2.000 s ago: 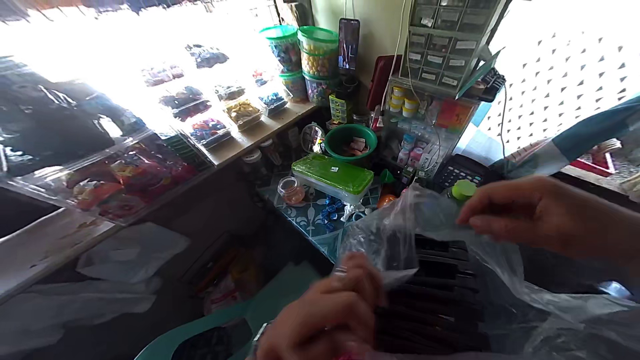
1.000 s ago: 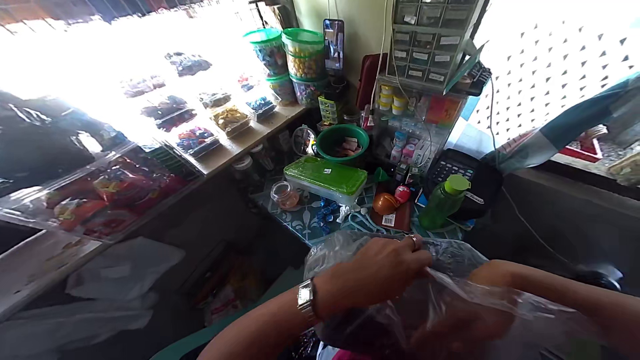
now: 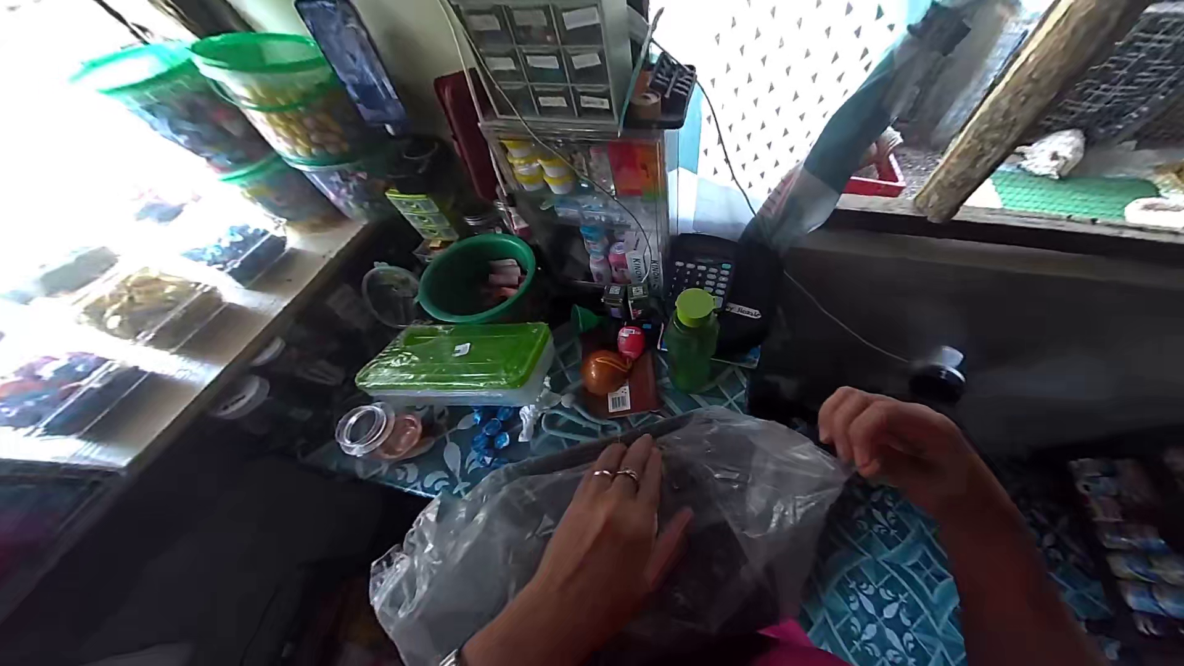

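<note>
A clear plastic bag (image 3: pixel 740 490) with dark contents lies low in the middle, over the edge of the patterned table. My left hand (image 3: pixel 610 527), with rings on two fingers, rests flat on top of it, palm down. At the bag's right corner, my right hand (image 3: pixel 888 439) has its fingers curled near the plastic; whether they pinch it is unclear. Beyond the bag stand a plastic box with a green lid (image 3: pixel 453 358), a green bottle (image 3: pixel 692 347), a round orange-brown object (image 3: pixel 605 372) and blue wrapped pieces (image 3: pixel 491 435).
A green basin (image 3: pixel 476 277) and a black desk phone or calculator (image 3: pixel 708 277) stand farther back, below a small drawer cabinet (image 3: pixel 546 60). Tubs with green lids (image 3: pixel 277 102) and clear trays (image 3: pixel 148 301) line the left ledge. A thin cable (image 3: pixel 832 314) hangs at right.
The bag, earlier open around dark items and then bunched under both hands, is now spread flatter. My right hand has moved out to its right corner. The view has shifted right.
</note>
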